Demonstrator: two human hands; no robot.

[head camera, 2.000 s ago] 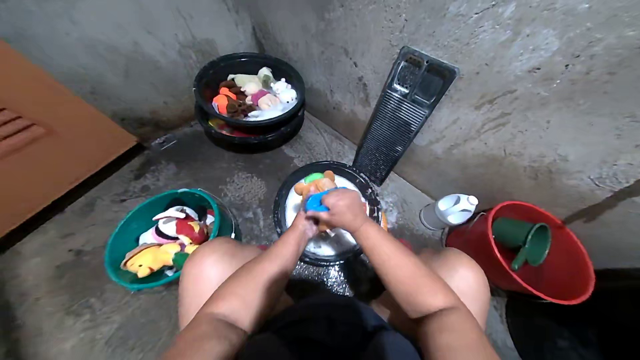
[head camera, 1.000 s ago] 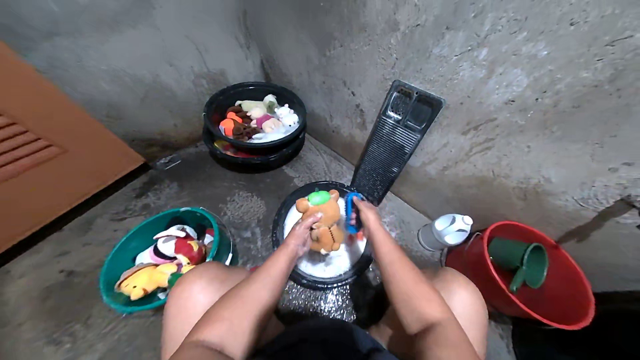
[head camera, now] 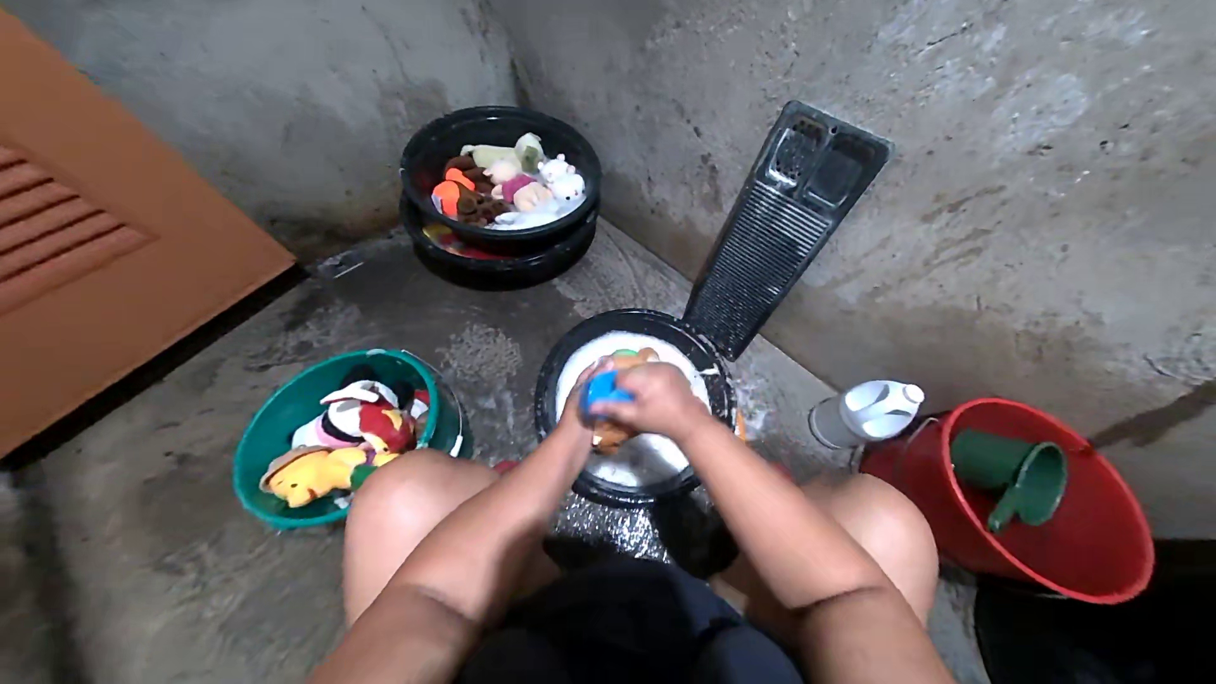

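Note:
A round black basin [head camera: 562, 475] of white suds stands between my knees. Over it my left hand [head camera: 578, 404] holds a brown plush toy [head camera: 613, 437] with a green patch, mostly covered by the hands. My right hand [head camera: 665, 399] grips a blue brush [head camera: 603, 392] against the toy; its bristles are hidden. To the left, a green tub [head camera: 256, 446] holds several plush toys, among them a yellow one [head camera: 313, 475] in a hat. Behind, more plush toys [head camera: 522, 185] lie with suds in the upper of two stacked black basins [head camera: 413, 180].
A black plastic washboard [head camera: 769, 237] leans on the concrete wall beside the basin. To the right stand a white jug [head camera: 879, 410] and a red bucket [head camera: 1092, 513] with a green dipper [head camera: 1012, 475] inside. An orange louvred door [head camera: 123, 247] is at the left.
One second ago the blue brush was at the toy's right side and the toy's front showed; now my right hand has brought the brush left, over the toy.

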